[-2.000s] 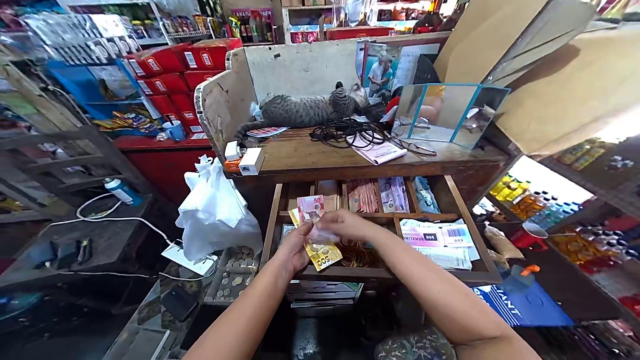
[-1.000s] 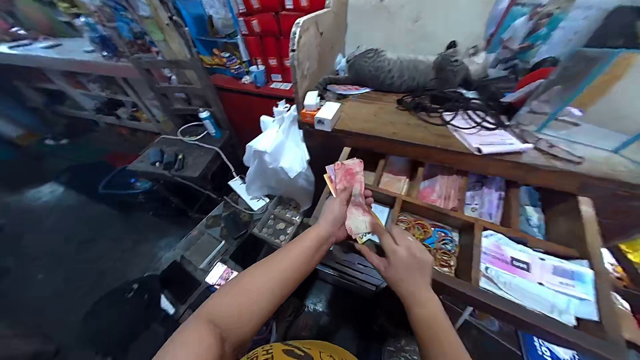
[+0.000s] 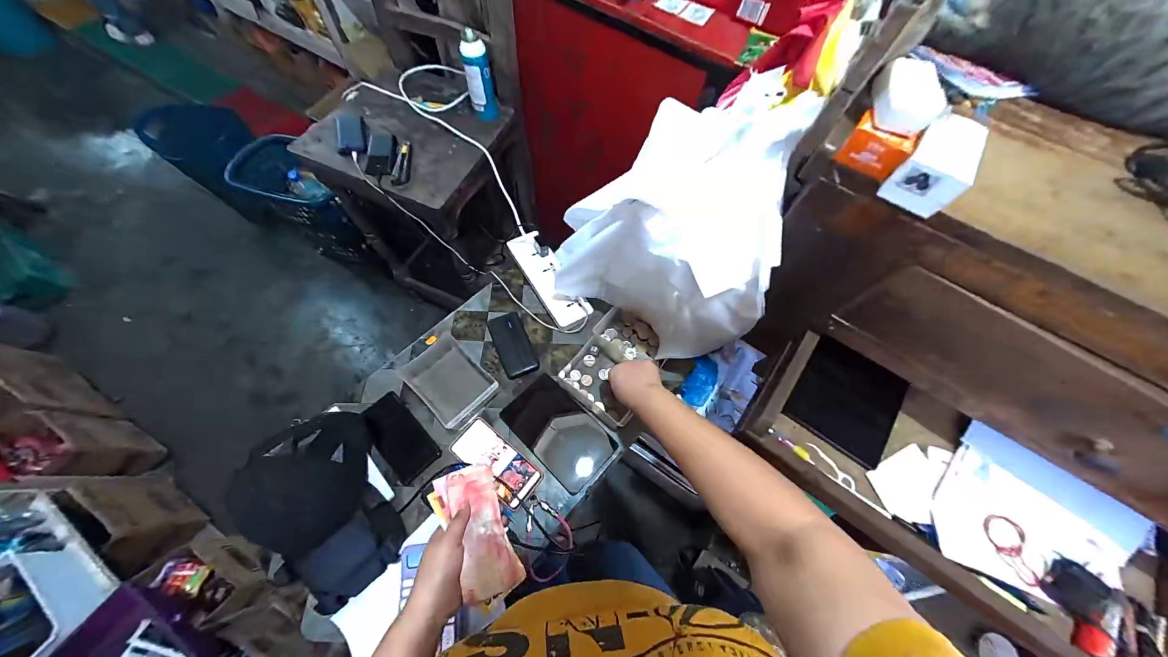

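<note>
My left hand [image 3: 444,558] holds several folded banknotes [image 3: 485,538], reddish ones on top with a yellow edge showing, low in the view. Stretched out to the right of them, my right hand [image 3: 633,376] reaches down into a clear plastic tray of coins [image 3: 591,367]; its fingertips are hidden, and whether they hold a coin cannot be told. A lit smartphone [image 3: 497,456] lies just above the notes. Around it on the tiled tabletop are a dark tablet [image 3: 401,438], an empty clear container [image 3: 449,379] and a black power bank [image 3: 513,345].
A white plastic bag [image 3: 684,228] bulges over the coin tray's far side, beside a white power strip [image 3: 549,281]. To the right, an open drawer [image 3: 821,484] sits below a wooden desk [image 3: 1049,219]. A small table [image 3: 420,164] holds a blue spray can [image 3: 478,75]. Cables trail near the phone.
My right hand has left the banknotes and moved to the coin tray; my left hand still holds the notes. The view has swung left and down, away from the drawer of money.
</note>
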